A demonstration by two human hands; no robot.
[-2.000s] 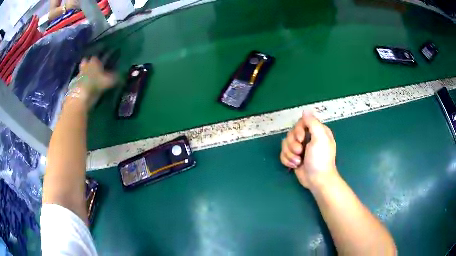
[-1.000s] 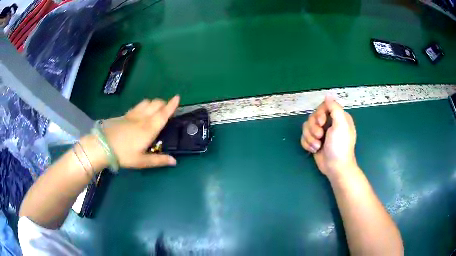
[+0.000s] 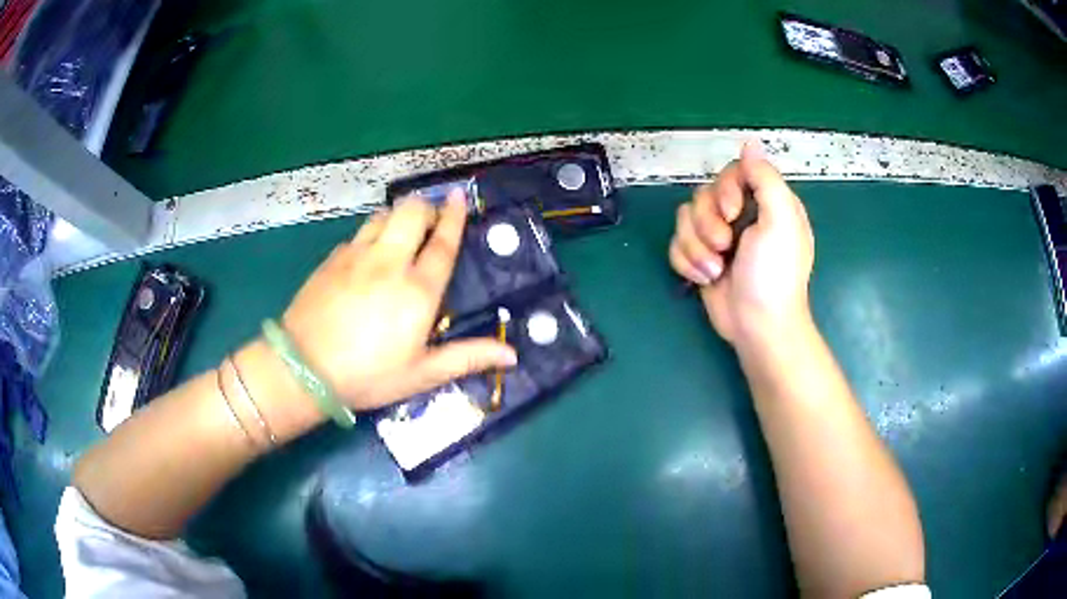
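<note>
My left hand [image 3: 380,304] lies over three opened black phone housings in the middle of the bench. One housing [image 3: 532,181] rests by the metal rail, a second [image 3: 509,263] is below it, and a third [image 3: 544,363] is nearest me, tilted. Each shows a round silver disc; the third also shows a bright board and a yellow flex strip. My thumb is on the third housing, my fingers over the others. My right hand [image 3: 749,240] is a fist around a small dark tool [image 3: 747,211], mostly hidden, held right of the housings and touching none.
Another phone housing [image 3: 150,339] lies at the left. More units [image 3: 845,49] and a smaller one [image 3: 965,70] are on the belt beyond the whitish rail [image 3: 293,201]. A grey post [image 3: 70,176] stands at left. A dark bar [image 3: 1053,252] lies far right. Part of a person shows at the right edge.
My left hand has moved right and nearer me, and three housings now show together under it instead of one. The view has tipped down. My right hand keeps its fist on the tool.
</note>
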